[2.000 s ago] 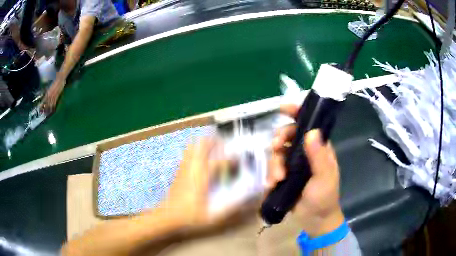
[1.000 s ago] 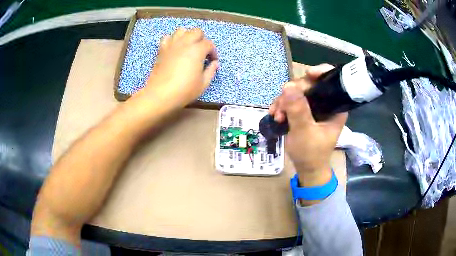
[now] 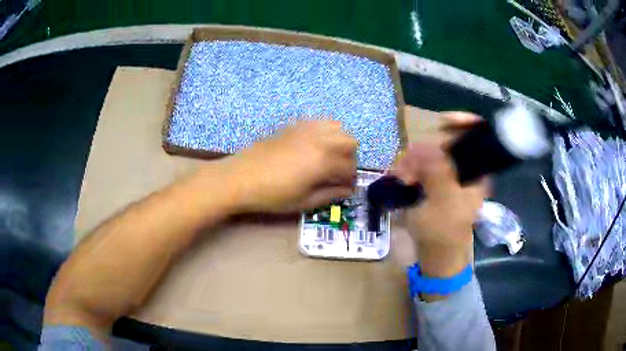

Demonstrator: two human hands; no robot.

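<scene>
The white plastic housing [image 3: 343, 248] lies open on the cardboard sheet [image 3: 274, 295]. Inside it are a green circuit board with a yellow transformer [image 3: 335, 213] and thin red and black wires. My right hand [image 3: 443, 206] is closed round the black electric screwdriver [image 3: 480, 154], which is tilted over the housing's right side; its tip is not clear. My left hand [image 3: 302, 164] is above the housing's upper left part, fingers bent together and blurred; whether it holds a screw cannot be seen. The screw tray [image 3: 281, 89], full of tiny screws, sits behind the housing.
A bagged lead [image 3: 500, 226] lies right of my right hand. A shaggy heap of white cables [image 3: 592, 212] is at the far right. The green conveyor belt [image 3: 309, 15] runs behind the tray, with a pale edge rail [image 3: 103, 35]. A clear bagged part [image 3: 535, 34] lies at the upper right.
My left hand has moved from over the screw tray right and down to the housing. The screwdriver stays in my right hand, by the housing's right side. The view has shifted slightly.
</scene>
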